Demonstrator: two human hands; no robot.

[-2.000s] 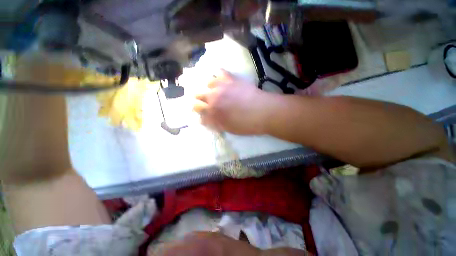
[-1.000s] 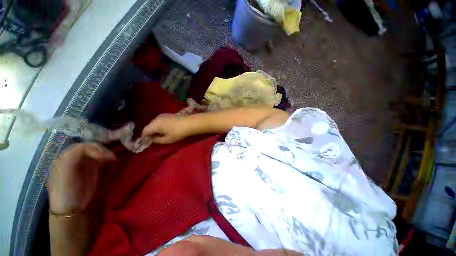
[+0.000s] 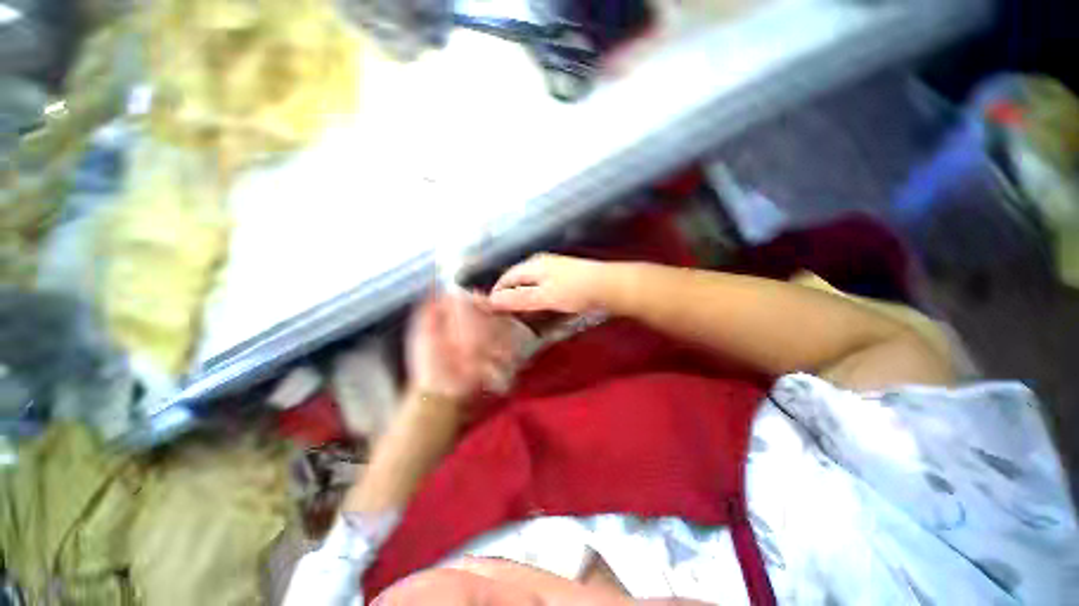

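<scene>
A pale lace trim (image 3: 448, 263) comes over the front edge of the white machine table (image 3: 320, 225), and its lower part runs between my hands. My left hand (image 3: 456, 346) is just below the table edge, strongly blurred, beside the lace; its grip cannot be made out. My right hand (image 3: 547, 285) is close to its right, over the red apron, with its fingertips together on the lace. A little of the lace shows below the right fingers. The needle area is lost in glare.
Yellow fabric (image 3: 254, 71) is heaped on the table at the far left, and more yellow fabric (image 3: 201, 527) lies low at the left. Black scissors handles (image 3: 568, 65) show blurred at the top. A bluish bin (image 3: 941, 166) stands at the upper right.
The view has swung back from the floor at the right towards the table, bringing the yellow heaps into sight. Both hands are now closer together, just below the table edge.
</scene>
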